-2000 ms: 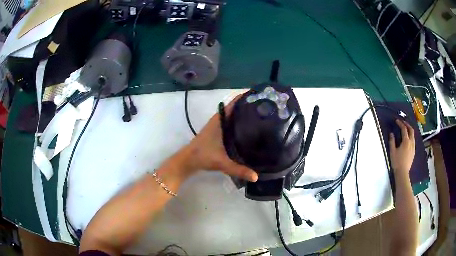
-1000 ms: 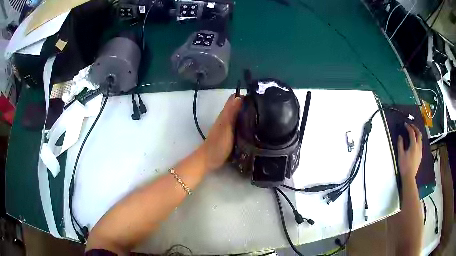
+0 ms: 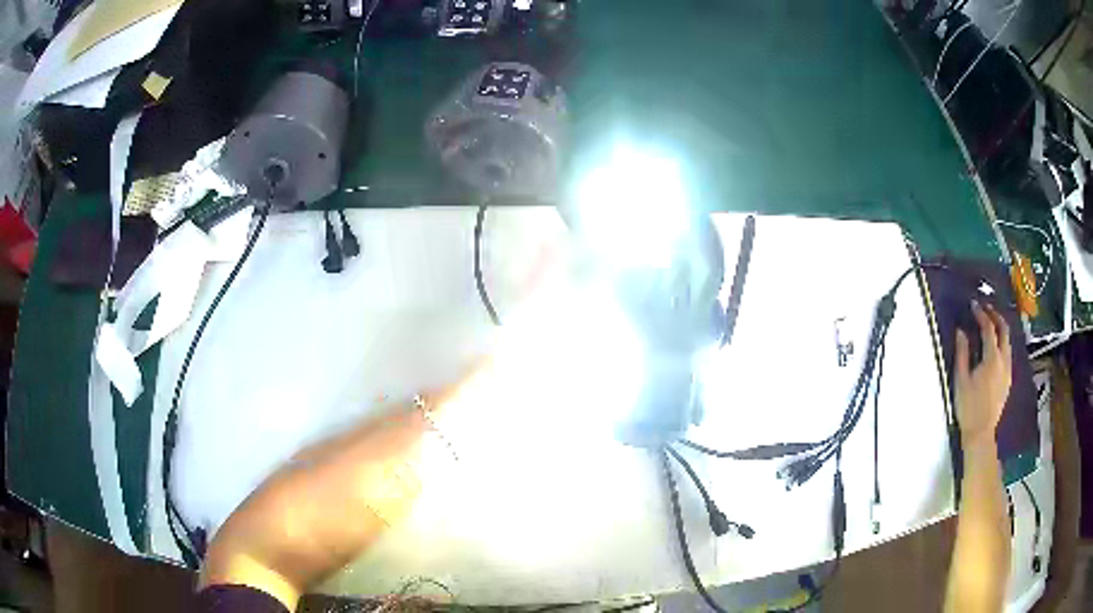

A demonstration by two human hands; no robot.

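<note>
A dark pan-tilt camera [image 3: 689, 293] stands upright on the white sheet, its LED light glowing bright white and washing out much of its body. One antenna shows at its right side. My left arm reaches to the camera's left side, but my left hand is lost in the glare, so its grip cannot be seen. Cables run from the camera's base to the black test leads [image 3: 857, 407] at the right. My right hand [image 3: 985, 377] rests over a black mouse [image 3: 968, 346] on the dark mouse pad [image 3: 1016, 407] at the far right.
Two grey cameras [image 3: 288, 138] [image 3: 497, 132] lie behind the white sheet [image 3: 300, 395] with cables trailing forward. More cameras lie at the back edge. White strips [image 3: 168, 299] and a black box [image 3: 78, 138] are at the left. A small silvery piece [image 3: 844, 341] lies on the sheet.
The camera's light has come on, bright white, hiding my left hand in glare. Earlier my left hand visibly held the camera's left side and its head turned. My right hand stays at the mouse.
</note>
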